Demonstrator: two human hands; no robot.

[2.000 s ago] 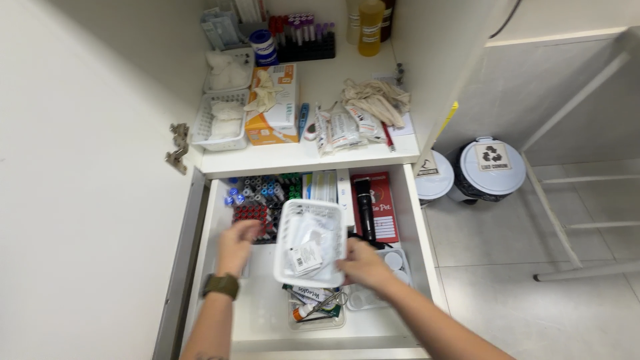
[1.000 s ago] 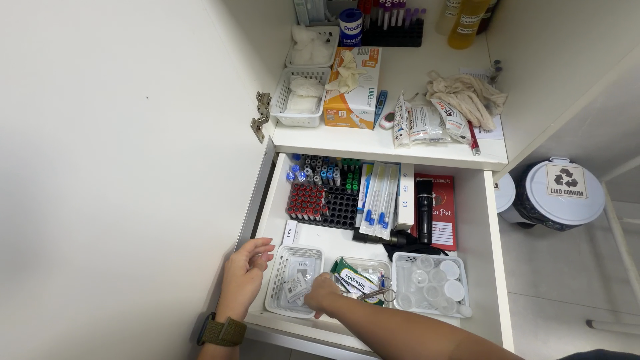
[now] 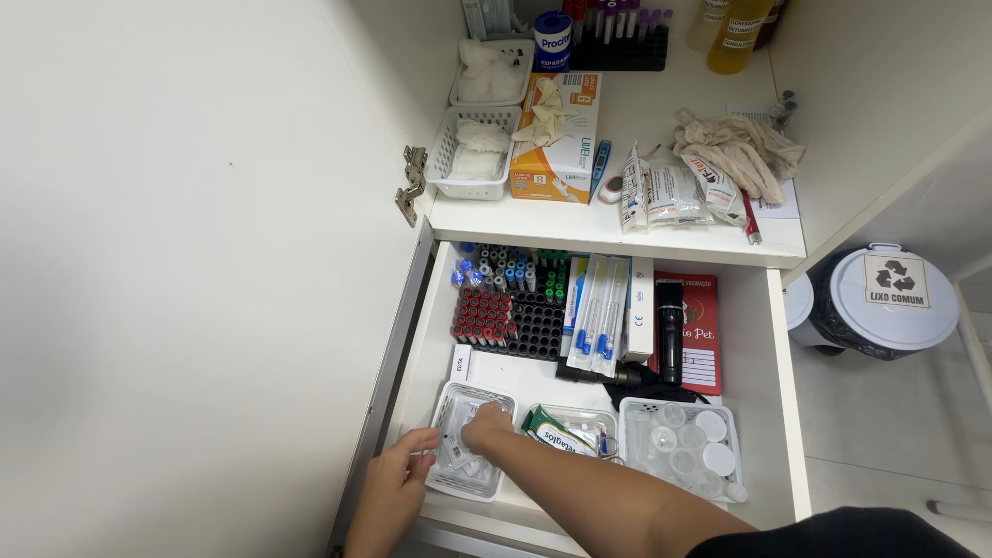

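Note:
A white plastic basket (image 3: 487, 490) with small clear packets (image 3: 463, 456) sits at the front left of the pulled-out drawer. My right hand (image 3: 488, 428) reaches into it from the right, fingers bent down among the packets; whether they grip one is hidden. Beside the basket's left edge is my left hand (image 3: 404, 465), fingers apart and holding nothing. To the right stand a clear container with a green and white Vetaglos packet (image 3: 559, 434) and scissors-like metal handles, and a white basket of clear specimen cups (image 3: 736, 457).
Behind lie racks of capped tubes (image 3: 484, 316), packaged swabs (image 3: 601, 314), a black hair clipper (image 3: 669, 333) and a red booklet (image 3: 704, 333). A shelf edge (image 3: 620, 246) overhangs the drawer's back. The cabinet door (image 3: 201, 271) is at left, lidded bins (image 3: 891, 298) at right.
The white basket, held above the drawer two seconds ago, now rests at its front left. My right hand has moved from the basket's right side to inside it. The view has shifted.

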